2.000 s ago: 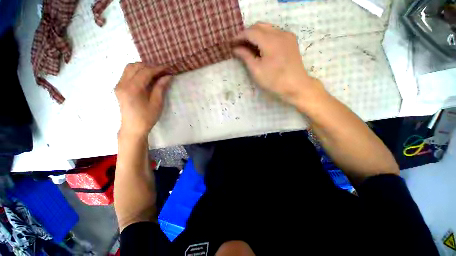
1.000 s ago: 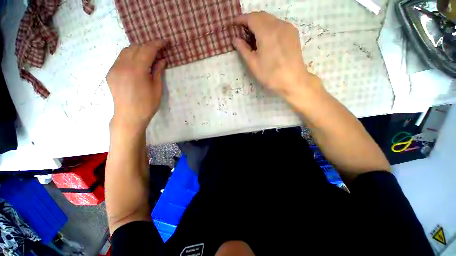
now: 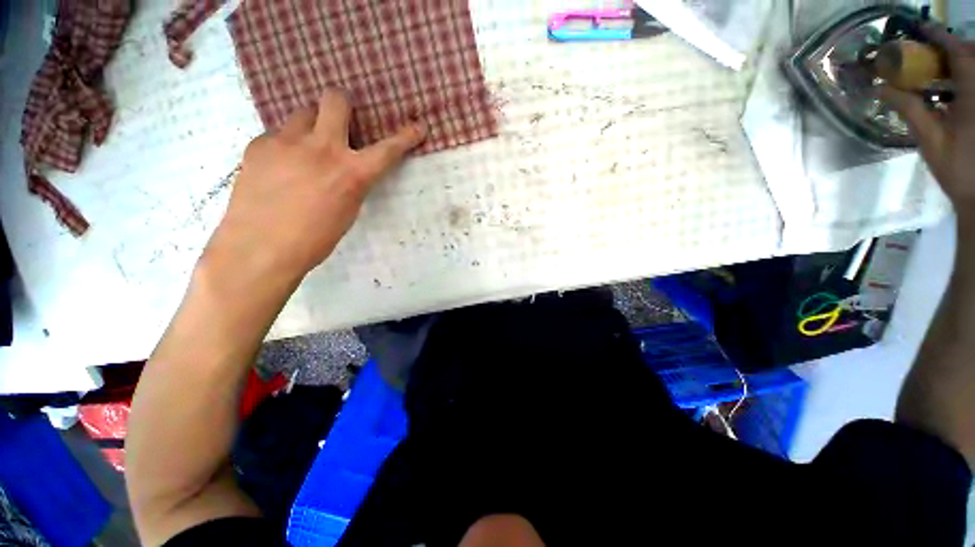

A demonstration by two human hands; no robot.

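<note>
A red-brown and cream plaid cloth piece (image 3: 364,53) lies flat on the padded table, its near edge turned up in a narrow folded band. My left hand (image 3: 299,187) rests on the near-left part of this edge, fingers spread, pressing it down. My right hand (image 3: 946,123) is at the far right, partly cut off by the picture's edge, with thumb and fingers around the wooden handle of the silver iron (image 3: 839,69). The iron sits on the white cloth at the table's right side.
A knotted plaid bundle (image 3: 70,102) and a loose plaid strip (image 3: 187,32) lie at the left. Pink and light-blue snips (image 3: 593,24) lie behind, right of the cloth. The stained table cover (image 3: 556,203) ends near my body. Blue crates (image 3: 347,459) stand below.
My right hand has left the cloth's folded edge and moved right to the iron's handle. My left hand stays on the fold, now with its thumb stretched to the right along it.
</note>
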